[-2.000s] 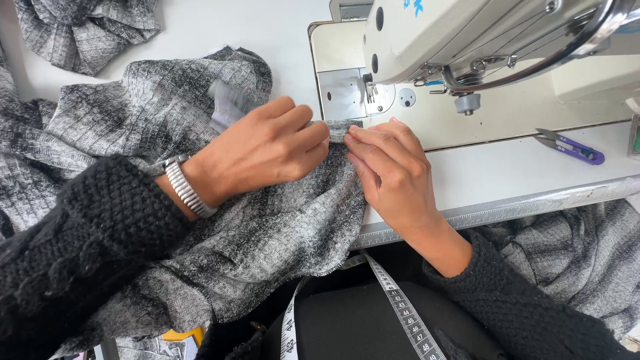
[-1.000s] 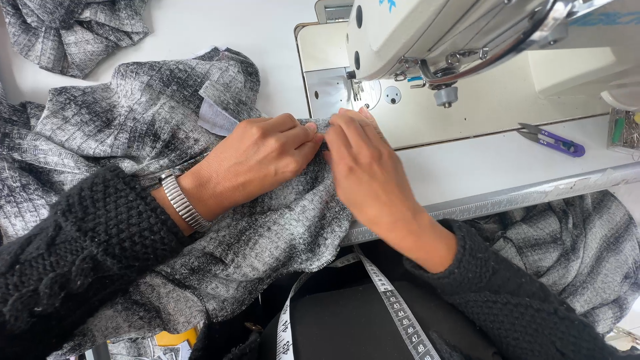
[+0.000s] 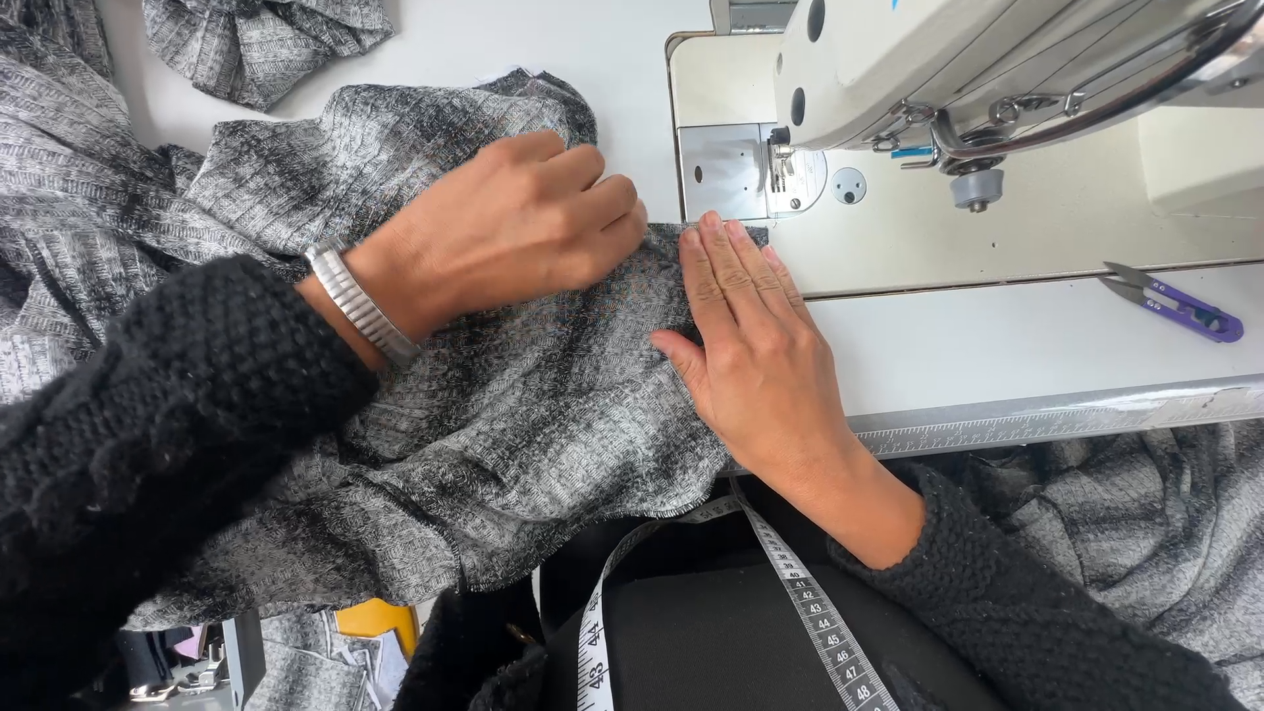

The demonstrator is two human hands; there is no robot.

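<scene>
Grey and black textured fabric (image 3: 553, 415) spreads over the white sewing table and hangs past its front edge. My right hand (image 3: 755, 346) lies flat on the fabric's right end, palm down, with its fingertips just in front of the needle plate (image 3: 726, 173). My left hand (image 3: 513, 222), with a metal watch band at the wrist, is curled over the fabric to the left; its fingertips are hidden, so its hold cannot be made out. Above the plate, the presser foot (image 3: 780, 168) of the industrial sewing machine (image 3: 889, 59) has no fabric under it.
Purple thread snips (image 3: 1175, 301) lie on the table at the right. A bundle of like fabric (image 3: 267, 44) sits at the upper left, and more fabric (image 3: 1155, 523) hangs below the table at the right. A measuring tape (image 3: 815, 612) hangs at my front.
My right hand has gone from fingers bent at the fabric edge to lying flat on it. My left hand has drawn apart from the right. The pale flap beside my left hand no longer shows.
</scene>
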